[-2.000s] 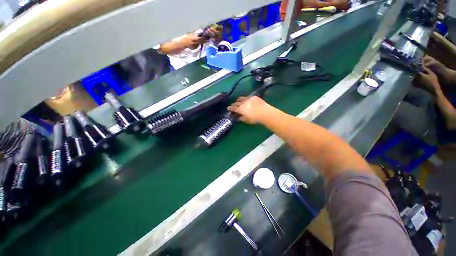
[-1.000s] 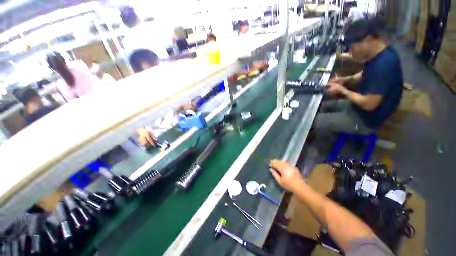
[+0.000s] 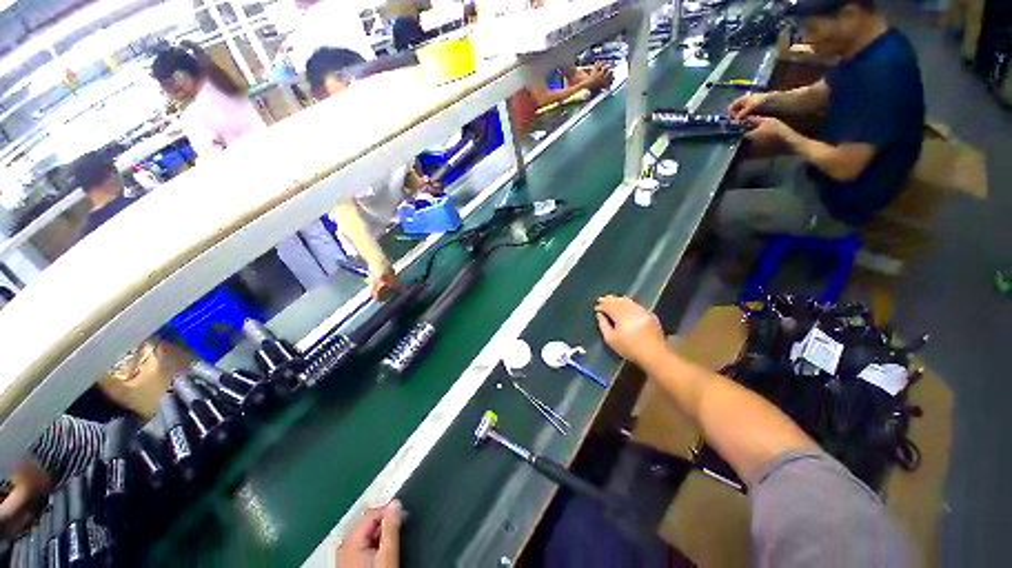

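My right hand (image 3: 630, 327) rests with curled fingers near the outer edge of the dark green work surface (image 3: 599, 266); nothing shows in it. My left hand (image 3: 372, 538) is cut off by the bottom edge, beside the pale rail; its grip is unclear. Between them lie a hammer (image 3: 488, 428) with a yellow-green face, tweezers (image 3: 540, 407), a white pot (image 3: 516, 354) and a blue-handled applicator (image 3: 586, 372) on a white dish (image 3: 557, 354). Two heated styling brushes (image 3: 410, 346) (image 3: 327, 362) lie on the green belt.
Several brushes (image 3: 178, 435) stand in a row at the belt's left. A blue tape dispenser (image 3: 429, 215) stands across the belt; another person's hand (image 3: 383, 284) reaches to a brush. A carton of black cords (image 3: 766, 416) is at right. A seated person (image 3: 860, 117) works further along.
My right hand has let go of the brush on the belt and moved back over the rail to the work surface. My left hand has come into view. The camera view has tilted up.
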